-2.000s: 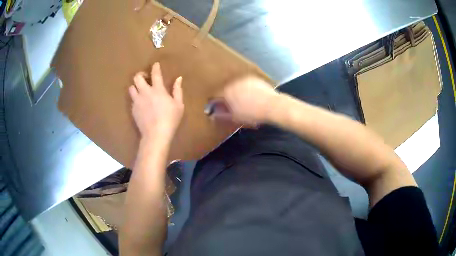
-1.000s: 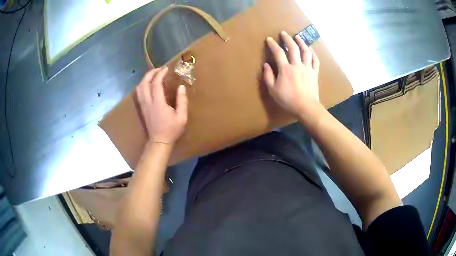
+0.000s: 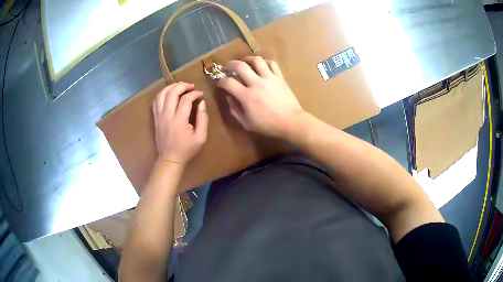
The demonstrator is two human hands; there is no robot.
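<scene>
A tan-brown bag body panel point(image 3: 309, 99) lies flat and slanted on the metal table near its front edge. Its arched top handle point(image 3: 163, 47) points away from me. A metal clasp point(image 3: 214, 70) in crinkled clear wrap sits below the handle. My right hand point(image 3: 259, 96) rests on the panel with curled fingers at the clasp; whether they grip the wrap is hidden. My left hand point(image 3: 179, 118) lies on the panel near the handle's left end, fingers bent, holding nothing visible. A dark label patch point(image 3: 339, 63) with pale print lies on the right part.
The shiny metal worktable point(image 3: 99, 82) has a pale inset plate point(image 3: 94, 33) at upper left. A stack of bag panels point(image 3: 449, 121) lies low at the right on a white sheet point(image 3: 455, 184). Another brown stack point(image 3: 113, 228) is below the table at lower left.
The panel has turned and shifted, its handle now fully in view. My right hand has moved left from beside the label to the clasp. My left hand has stayed near the handle's left end since the last frame.
</scene>
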